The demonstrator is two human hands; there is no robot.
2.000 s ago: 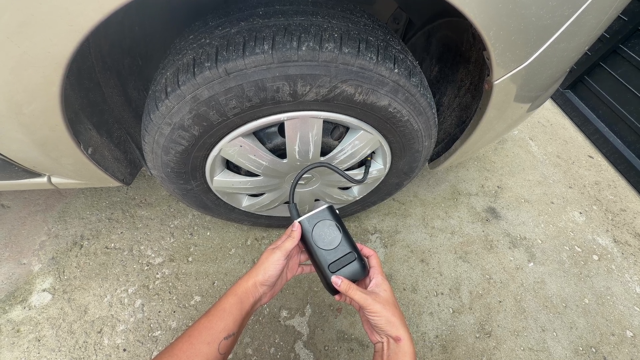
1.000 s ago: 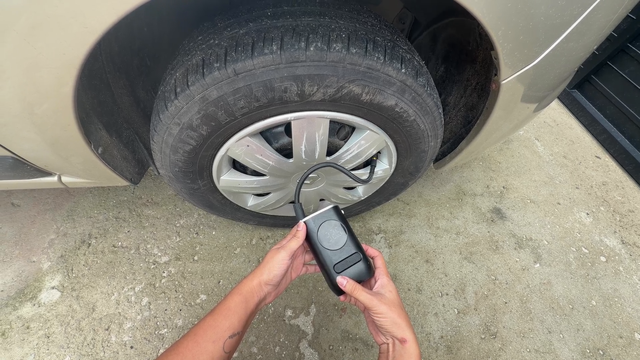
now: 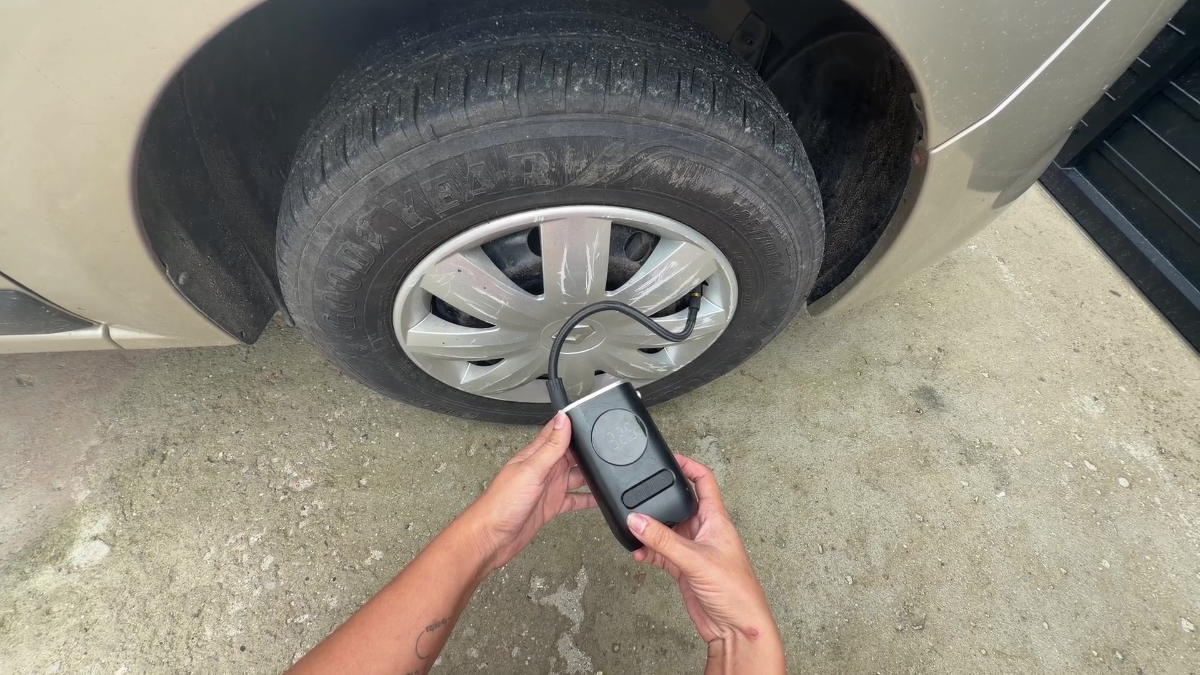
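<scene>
A black portable tire inflator (image 3: pixel 628 469) with a round display and an oval panel is held between both hands. My left hand (image 3: pixel 530 487) grips its upper left side, thumb near the top edge. Around its lower right end my right hand (image 3: pixel 703 548) is closed, with the thumb on the front face. From the inflator's top a black hose (image 3: pixel 609 307) curves over the scratched silver wheel cover (image 3: pixel 577 258) to the valve area (image 3: pixel 695 298) at the wheel's right side. The tire (image 3: pixel 553 150) around it is black and dusty. The display's digits are too faint to read surely.
The car's beige body panel (image 3: pixel 94 141) surrounds the dark wheel arch (image 3: pixel 211 187) above and beside the tire. Rough concrete ground (image 3: pixel 937 487) lies below the hands and to both sides. A black slatted metal structure (image 3: pixel 1144 178) stands at the upper right.
</scene>
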